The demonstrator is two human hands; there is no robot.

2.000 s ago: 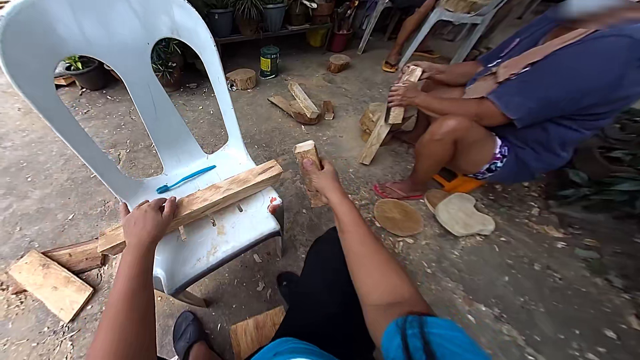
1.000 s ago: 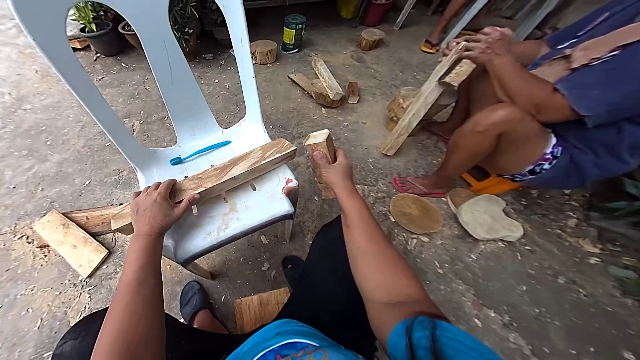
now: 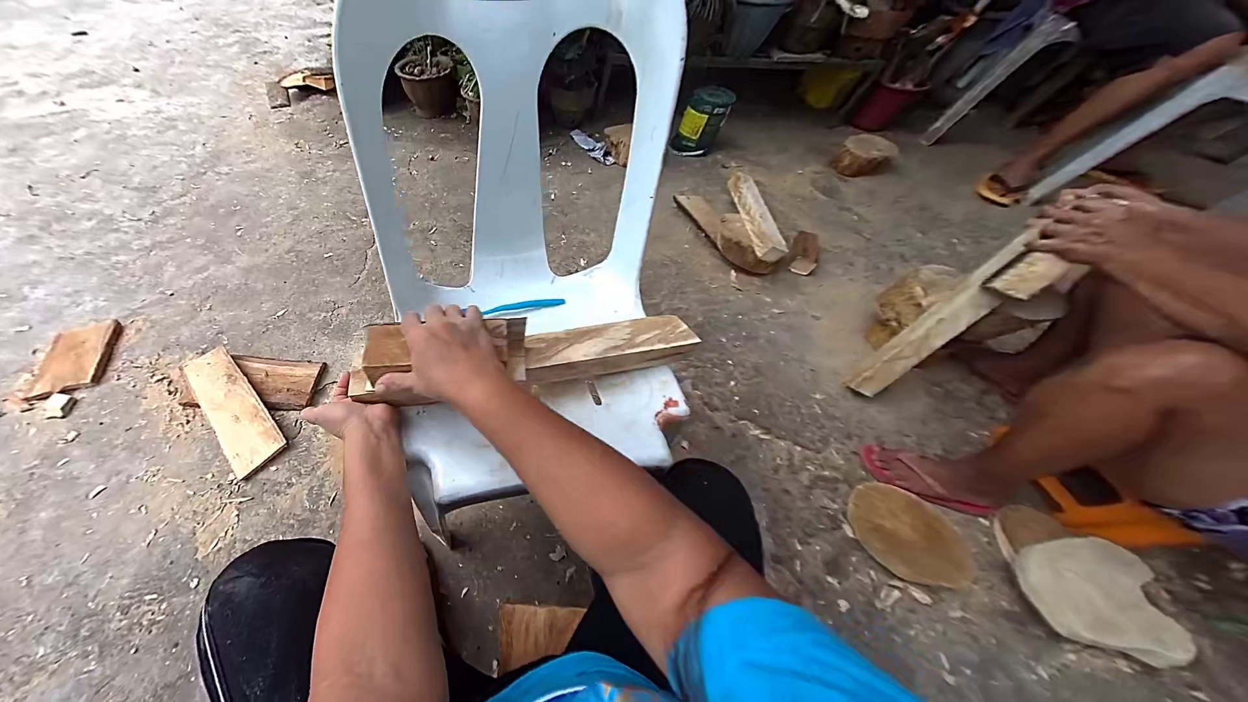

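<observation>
A long wooden beam [image 3: 609, 348] lies across the seat of a white plastic chair [image 3: 546, 429]. On its left end rests a shorter wooden block [image 3: 386, 351], and my right hand [image 3: 453, 351] grips this block from above. My left hand [image 3: 356, 409] holds the beam's left end from below, its fingers partly hidden behind the wood. A thin piece, its kind unclear, stands at the right end of the block, against the beam. Behind the beam, a blue toothbrush-like plastic item [image 3: 526, 305] lies on the seat.
Flat wood pieces [image 3: 234, 411] lie on the concrete at the left. At the right a seated person's hands [image 3: 1111, 229] hold a wooden board [image 3: 936, 327] slanting to the ground. Wooden discs [image 3: 910, 534], a green can [image 3: 703, 121] and cut wood [image 3: 757, 216] stand or lie around.
My right hand has moved left with the block, from right of the chair onto the beam's left end. My left hand has gone from the beam's top to its underside. The view has turned left.
</observation>
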